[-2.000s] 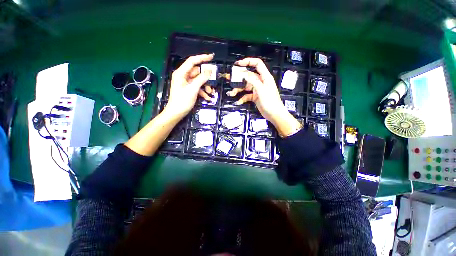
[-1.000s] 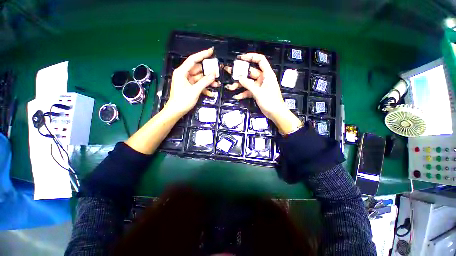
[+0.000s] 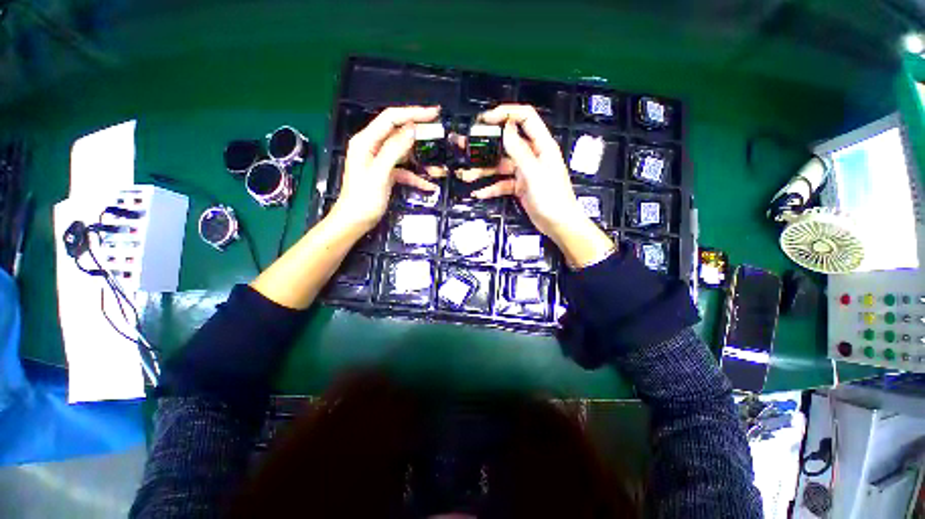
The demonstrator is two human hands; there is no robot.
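My left hand [image 3: 380, 167] holds a small square smartwatch unit [image 3: 430, 150] by its edges above the upper part of the black blister tray [image 3: 401, 81]. My right hand [image 3: 532, 167] holds a second smartwatch unit [image 3: 484, 151] beside it, with a small gap between the two. Both faces are dark with small green marks and a white band along the top edge. Other units with white faces [image 3: 412, 277] lie in pockets below my hands. Units with QR code labels [image 3: 651, 165] lie in the right-hand pockets. My hands and forearms hide some pockets.
Round watches [image 3: 268, 183] lie left of the tray. Further left a white socket box [image 3: 160, 238] with cables stands on a paper sheet [image 3: 101, 345]. Right are a smartphone [image 3: 751, 322], a small yellow-black part [image 3: 713, 268], a round fan [image 3: 823, 242] and a button panel [image 3: 877, 326].
The faces of both held units have changed from plain white to mostly dark with green marks and a white top band. Both hands still hold them in nearly the same place.
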